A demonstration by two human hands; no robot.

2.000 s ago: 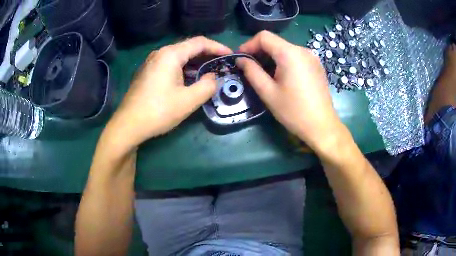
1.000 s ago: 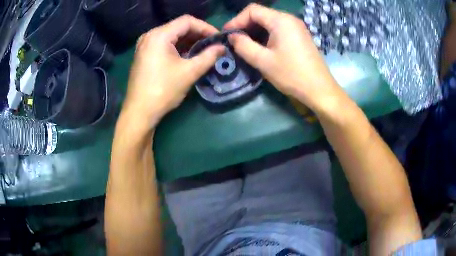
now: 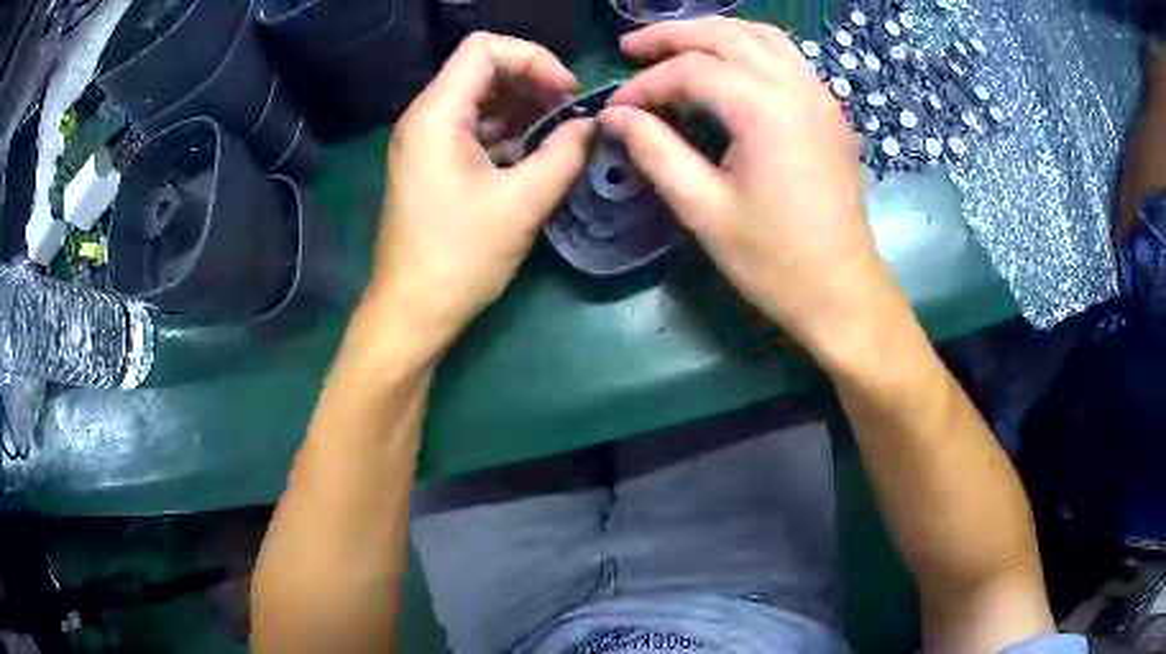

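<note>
A black housing (image 3: 611, 239) rests on the green bench in front of me, open side up, its round centre boss (image 3: 615, 176) showing. My left hand (image 3: 467, 205) grips its left and back-left wall, thumb inside the rim. My right hand (image 3: 754, 179) is at its back-right wall, thumb and index fingertips close together at the inside of the back wall, near my left thumb. The fingertips hide that part of the wall, and I cannot tell whether a button piece is between them.
A pile of button pieces (image 3: 901, 83) lies at the back right beside silvery bubble wrap (image 3: 1042, 192). Stacked black housings (image 3: 192, 224) stand at the left and back. A clear ribbed bottle (image 3: 77, 335) lies at the left edge of the bench (image 3: 256, 441). A person's arm (image 3: 1142, 160) shows far right.
My right fingers have shifted; the index fingertip now comes down beside the thumb at the back wall. My left hand still holds the housing. The camera view has also shifted.
</note>
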